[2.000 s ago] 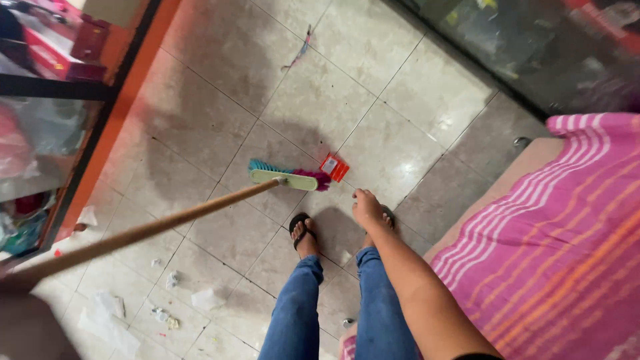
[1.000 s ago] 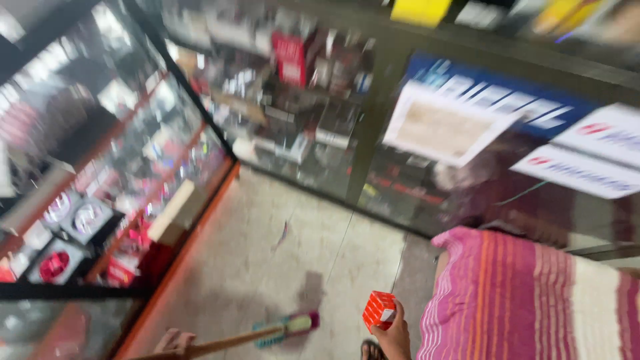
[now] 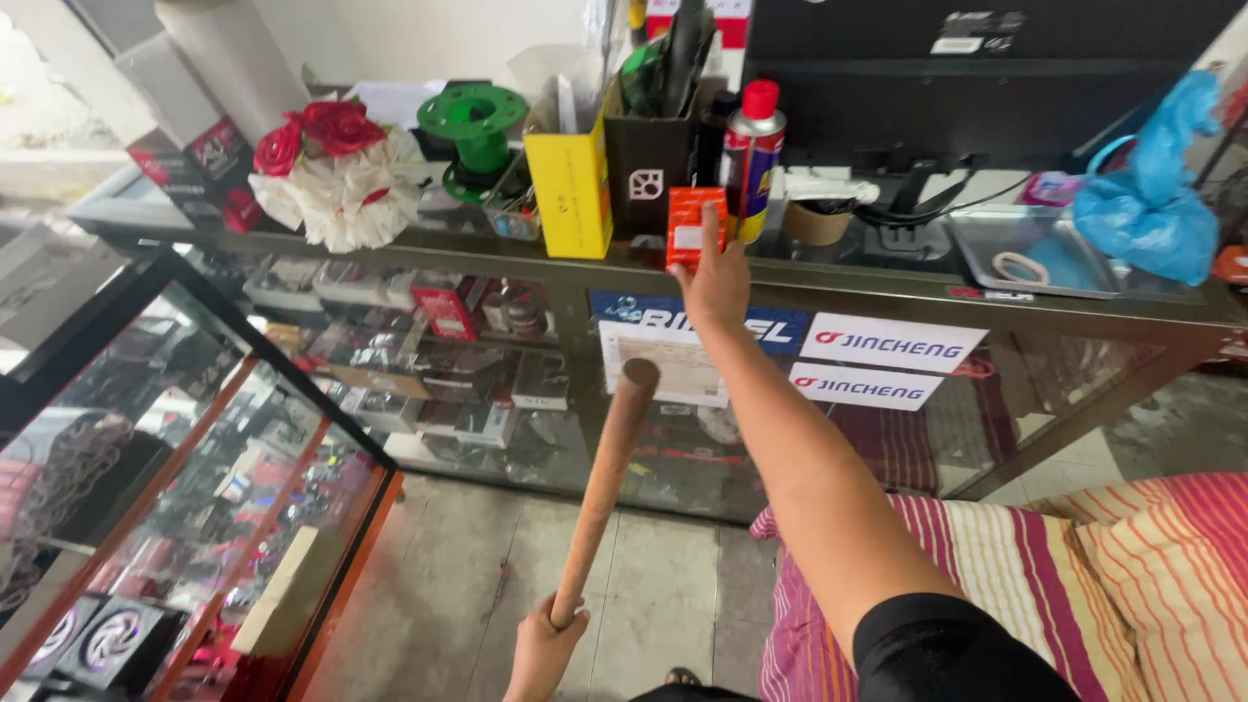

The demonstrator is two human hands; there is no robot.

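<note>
My right hand (image 3: 719, 283) is on a small red-orange box (image 3: 684, 232) at the front edge of the glass counter top, fingers against its face and side. A spray can with a red cap (image 3: 755, 156) stands just behind the box, to its right. My left hand (image 3: 549, 639), at the bottom centre, is closed around a wooden broom handle (image 3: 600, 487), whose rounded end points up toward the counter. The broom's head is out of view.
On the counter (image 3: 858, 278) stand a yellow box (image 3: 568, 195), a black box (image 3: 648, 175), a green spool (image 3: 476, 132), fabric flowers (image 3: 336, 185), a monitor (image 3: 955, 88) and a blue plastic bag (image 3: 1150, 205). A glass showcase (image 3: 322, 419) is at left, a striped cloth-covered seat (image 3: 975, 585) at right.
The red-orange box, on the floor at first, then in my raised right hand, is now at the counter top. The broom handle has swung upright. The view has tilted up.
</note>
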